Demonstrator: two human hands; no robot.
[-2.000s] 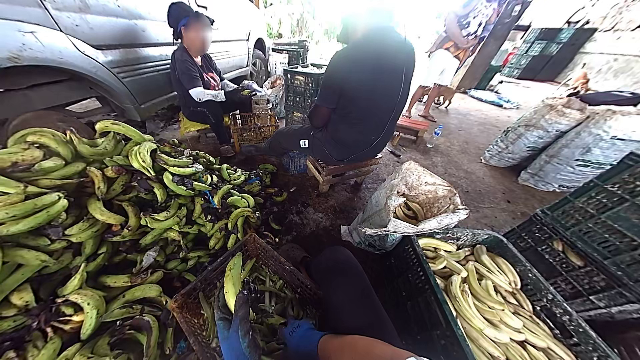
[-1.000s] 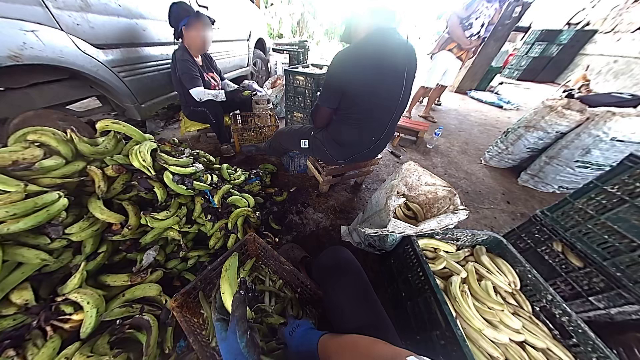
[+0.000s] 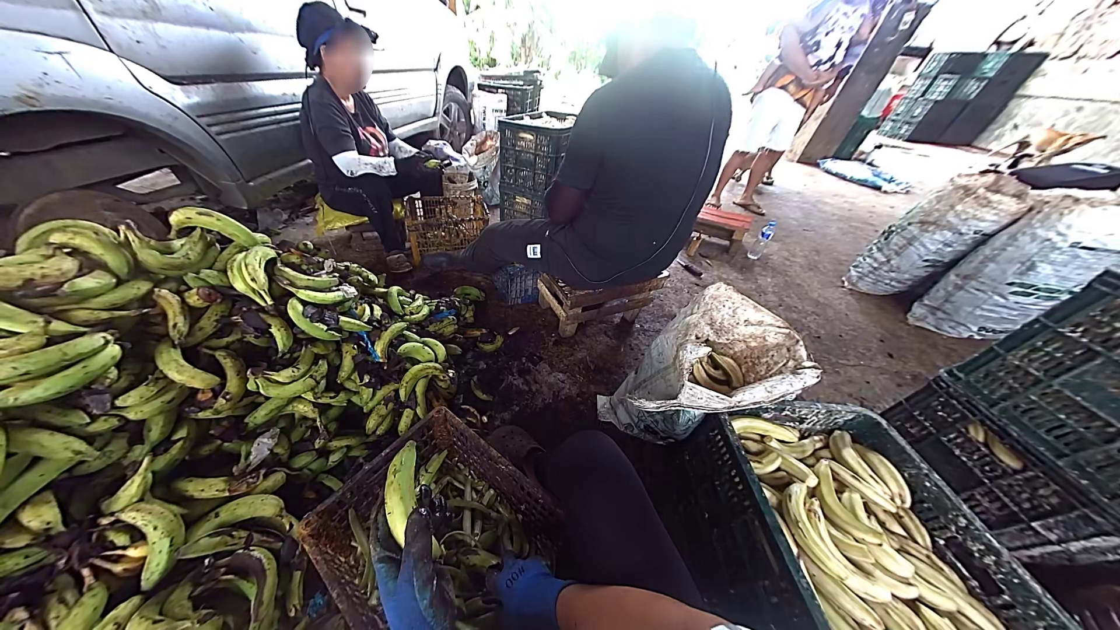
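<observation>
My left hand (image 3: 411,569), in a blue work glove with dark stains, holds an upright green plantain (image 3: 401,492) over a rusty-brown plastic crate (image 3: 332,547). Close on its right is my right hand (image 3: 528,588), also blue-gloved, low over the same crate; its fingers are hidden, and whether it holds something does not show. Green peel strips (image 3: 477,516) fill the crate. A large heap of green plantains (image 3: 184,359) lies to the left. On the right, a dark green crate (image 3: 787,560) holds peeled plantains (image 3: 840,534).
An open woven sack (image 3: 700,350) with peeled plantains stands beyond the crate. A person in dark clothes sits on a wooden stool (image 3: 595,302); another sits by a yellow crate (image 3: 446,219). Full sacks (image 3: 945,227) and stacked crates (image 3: 1032,420) are at right, a silver vehicle (image 3: 219,87) behind the heap.
My left hand keeps hold of the plantain over the crate, with only slight shifts of both hands. The standing person in the background has shifted a little.
</observation>
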